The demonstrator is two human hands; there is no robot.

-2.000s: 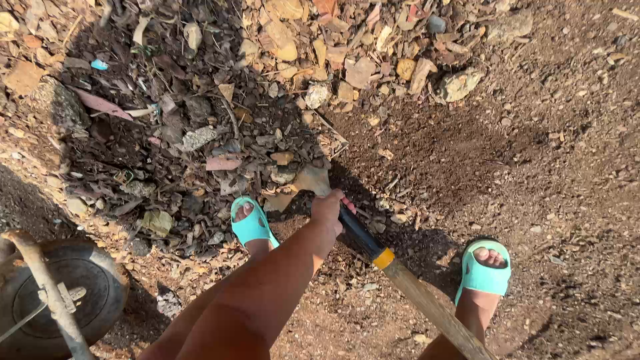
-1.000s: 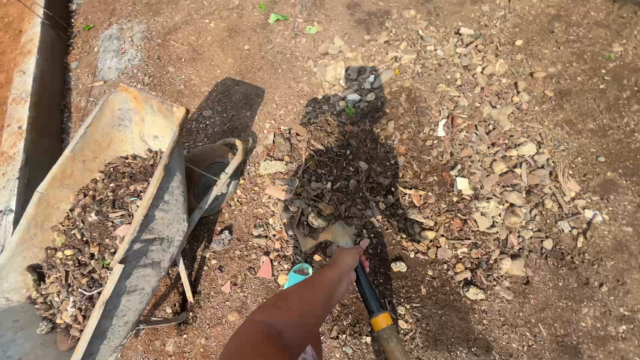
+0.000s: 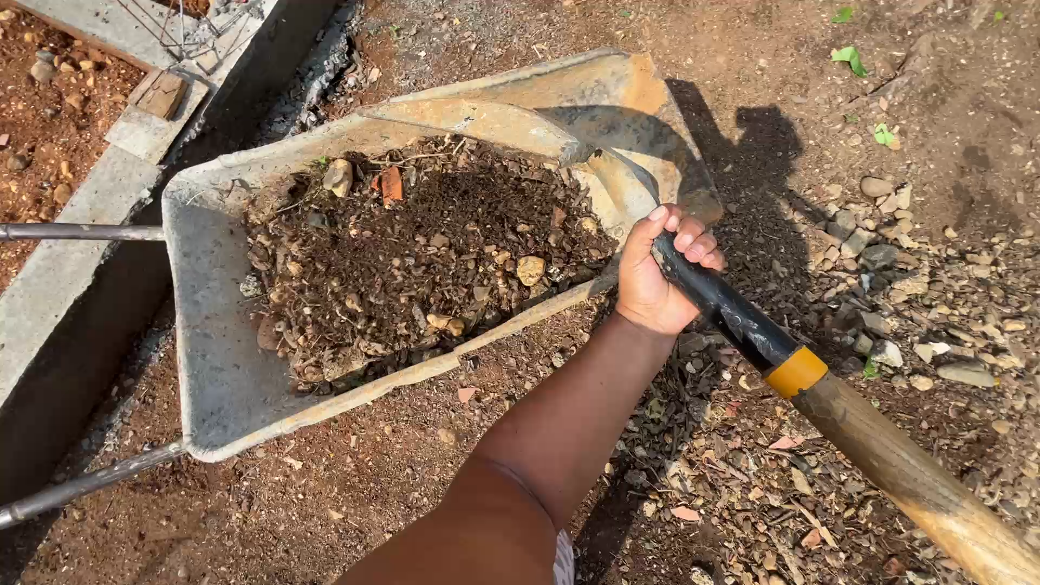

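My left hand [image 3: 662,272] is closed around the black lower part of a shovel's handle [image 3: 731,317], beside the wheelbarrow's near rim. The handle has a yellow band and a wooden shaft running out at the lower right. Its dirt-smeared metal blade [image 3: 504,126] is tilted over the far side of the wheelbarrow's tray [image 3: 231,325]. In the tray lies dark soil [image 3: 431,244] mixed with stones and an orange brick or tile fragment [image 3: 392,185]. My right hand is out of view, as is the shovel's far end.
A concrete footing edge [image 3: 61,301] runs along the left, with a wood scrap [image 3: 160,93] on it and thin metal rods above. Two wheelbarrow handles [image 3: 89,483] extend left across it. Loose stones and rubble [image 3: 886,268] cover the ground at right. Green leaves [image 3: 851,60] lie at upper right.
My left hand and the shovel have moved from the rubble heap to the wheelbarrow; the blade is now over its tray. The view has swung left toward the wheelbarrow.
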